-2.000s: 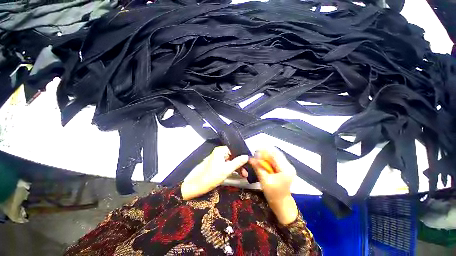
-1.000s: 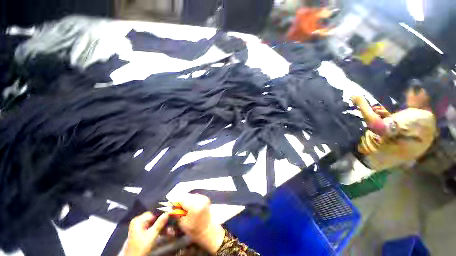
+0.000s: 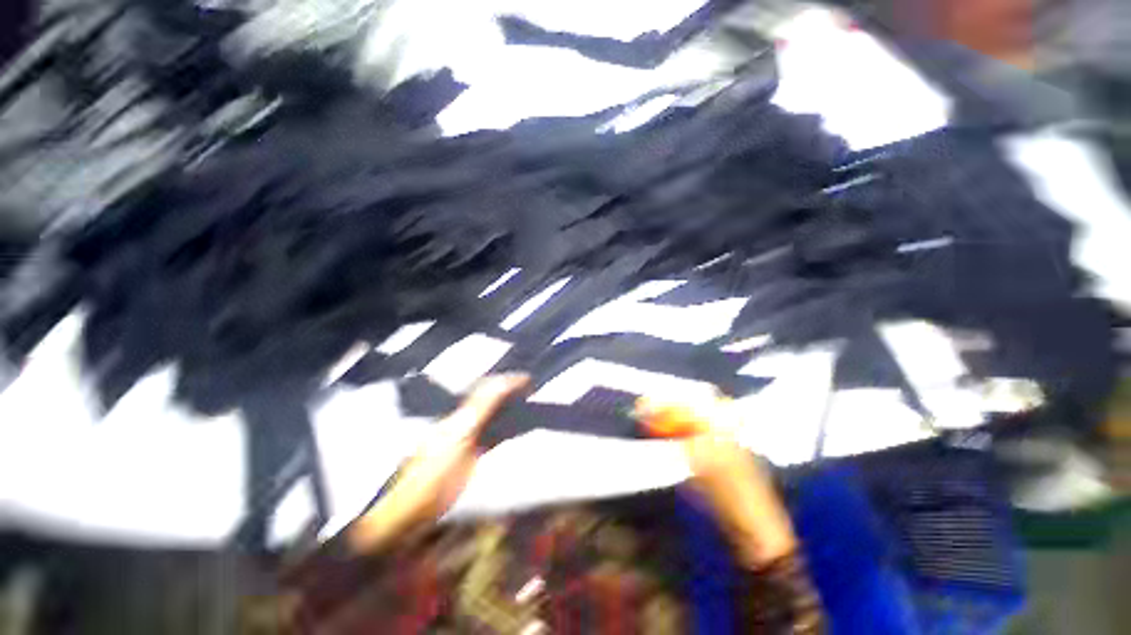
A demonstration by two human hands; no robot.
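Observation:
The picture is strongly blurred. Dark cloth strips (image 3: pixel 496 211) lie in a wide heap on the white table (image 3: pixel 137 471). My left hand (image 3: pixel 449 453) is at the near side of the heap, against a dark strip (image 3: pixel 577 412) that runs across between my hands; its grip is too blurred to tell. My right hand (image 3: pixel 713 447) is at the right end of this strip, closed around small orange thread snips (image 3: pixel 666 418). The tip of the snips cannot be made out.
A blue crate (image 3: pixel 856 546) is at the table's near edge, right of my right forearm. Pale grey cloth (image 3: pixel 298 25) lies at the upper left. A green crate (image 3: pixel 1064 527) is at the far right, with pale cloth above it.
The view has swung back from the right towards the table; the other person at the right is no longer visible. My hands are farther apart, with a strip stretching between them.

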